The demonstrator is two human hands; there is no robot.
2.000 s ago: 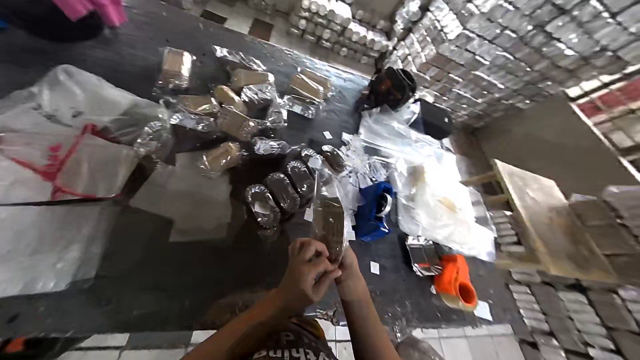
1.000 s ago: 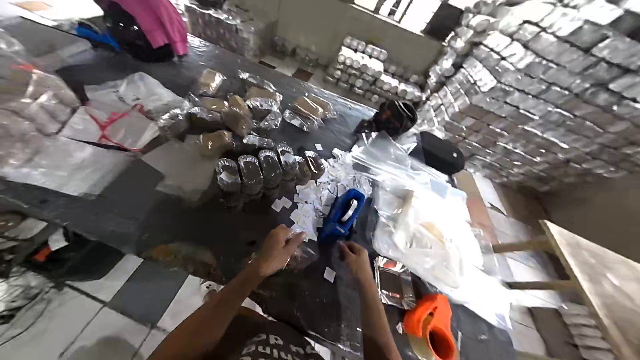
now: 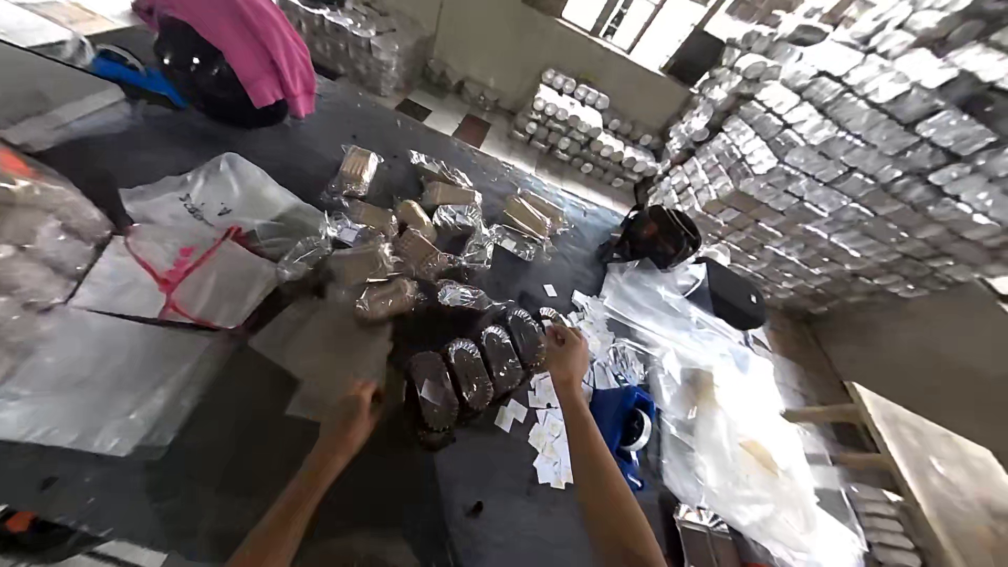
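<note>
My right hand (image 3: pixel 566 354) is at the far right end of a row of dark, film-wrapped oval packages (image 3: pixel 483 362), its fingertips against the end one. Whether it grips anything is hard to tell. My left hand (image 3: pixel 362 409) is curled over the dark table, left of the row, near a translucent plastic sheet (image 3: pixel 335 354); its fingers are blurred. A small white paper slip (image 3: pixel 431 391) lies on the leftmost package. Loose white slips (image 3: pixel 551 449) are scattered right of the row, beside a blue tape dispenser (image 3: pixel 622 429).
Brown blocks in clear film (image 3: pixel 417 252) lie behind the row. Clear plastic bags (image 3: pixel 732 441) cover the right side, by a black helmet-like object (image 3: pixel 657 236). Plastic sheets with red string (image 3: pixel 177 276) lie left. A pink cloth (image 3: pixel 260 47) hangs over a black object. Wrapped stacks line the wall.
Both hands have moved from the area near the blue dispenser to the row of packages, the right at its right end, the left beyond its left side. The view has shifted.
</note>
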